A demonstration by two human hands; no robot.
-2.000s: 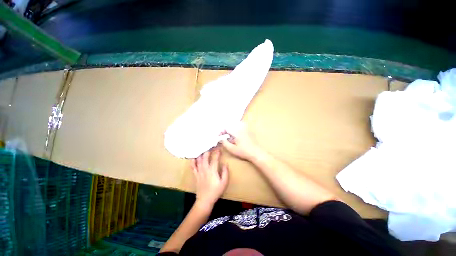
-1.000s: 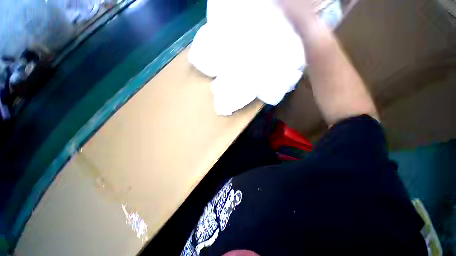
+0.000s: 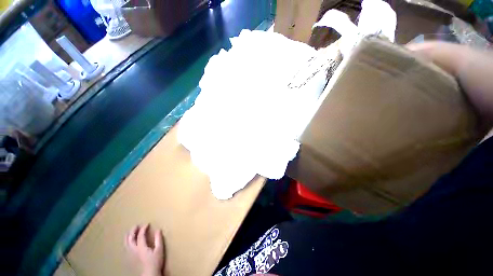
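A large crumpled heap of white poly bags point(image 3: 243, 108) lies on the end of the cardboard bench cover point(image 3: 173, 210), glaring white. A brown cardboard carton point(image 3: 384, 124) stands right beside it, with more white bag material at its top edge. My left hand point(image 3: 146, 249) rests on the bench cover at the lower left, fingers apart and empty. My right hand point(image 3: 446, 56) is at the carton's top edge at the upper right, blurred. Its fingertips are hidden, so its hold cannot be told.
The dark green conveyor belt point(image 3: 130, 102) runs beyond the bench, with a worn green edge rail. Across it stand white upright parts point(image 3: 81, 59), a white slotted basket point(image 3: 116, 24) and a brown box point(image 3: 162, 16). A red plastic thing point(image 3: 311, 199) is under the carton's near side.
The view has turned right towards the bag heap and carton. The bag under both hands two seconds ago is out of view. My left hand has come back into view; my right is at the carton.
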